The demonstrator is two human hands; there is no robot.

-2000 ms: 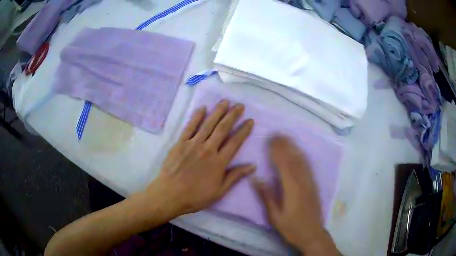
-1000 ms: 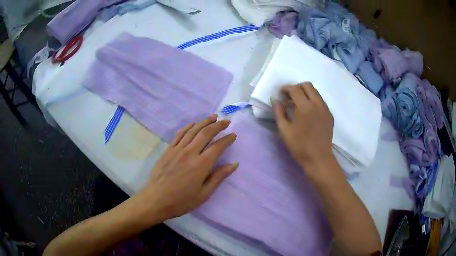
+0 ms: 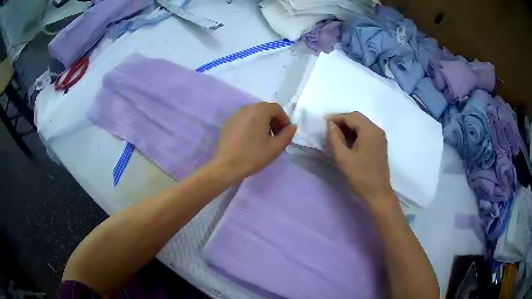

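The white sheet stack (image 3: 373, 122) lies right of centre. My right hand (image 3: 359, 149) pinches the near-left edge of its top sheet between thumb and fingers. My left hand (image 3: 259, 137) is at the stack's left corner, thumb and fingertips together; whether it grips the sheet is hard to tell. The working stack of lilac panels (image 3: 297, 233) lies nearest me, below both hands, its top panel uncovered. The supply pile of lilac panels (image 3: 163, 108) lies to the left, partly behind my left hand, over a blue-and-white checked tie strip (image 3: 123, 163).
Bundled blue-grey and lilac pieces (image 3: 431, 70) run along the far right edge. A white cloth bundle (image 3: 315, 14) lies at the back. Red scissor handles (image 3: 72, 74) and a lilac fabric roll (image 3: 96, 29) are far left. An iron (image 3: 466, 280) is cut off at bottom right.
My right hand has gone from the working stack to the white sheets and now pinches one. My left hand has lifted off the lilac panels and moved to the white stack's corner. The view has shifted.
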